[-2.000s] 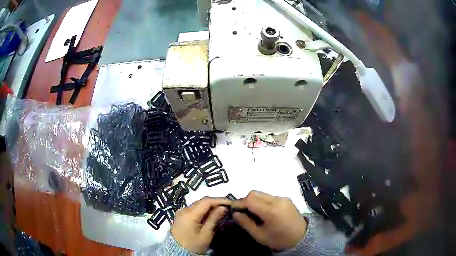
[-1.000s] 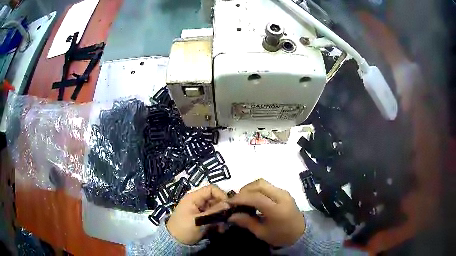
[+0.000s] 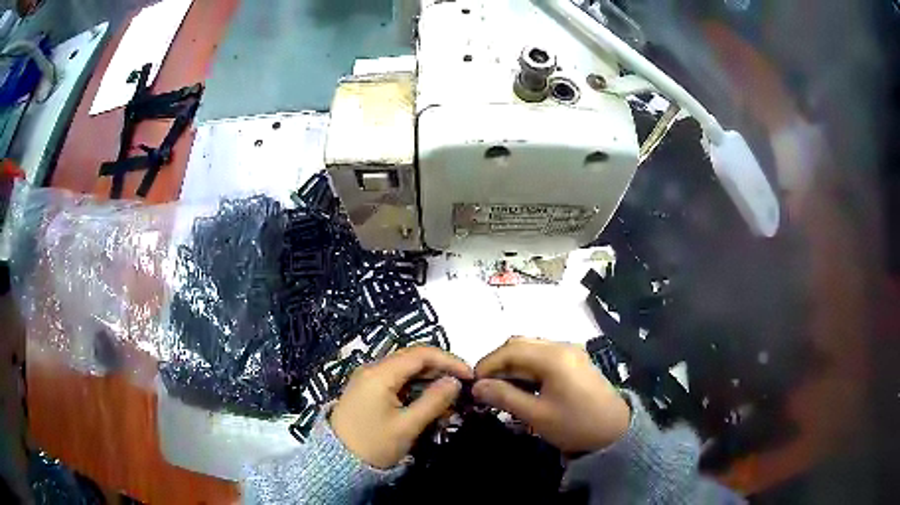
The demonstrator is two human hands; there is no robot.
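My left hand (image 3: 395, 404) and my right hand (image 3: 553, 395) meet at the front of the white work plate. Between their fingertips they pinch a small black piece (image 3: 468, 383), which looks like webbing strap; the fingers hide most of it, and whether a buckle is on it I cannot tell. Dark strap material lies below the hands at the bottom edge. A loose heap of black slider buckles (image 3: 395, 291) lies to the left of and beyond my left hand.
The off-white sewing machine head (image 3: 523, 178) stands ahead, with a white lamp (image 3: 745, 182) at its right. A clear plastic bag of buckles (image 3: 227, 306) lies left. Cut black webbing (image 3: 641, 370) lies right. Crossed black straps (image 3: 148, 138) lie upper left.
The black strap piece that stuck out to the left between my hands one second ago is now mostly hidden by my fingers. My hands have moved slightly up, fingertips together.
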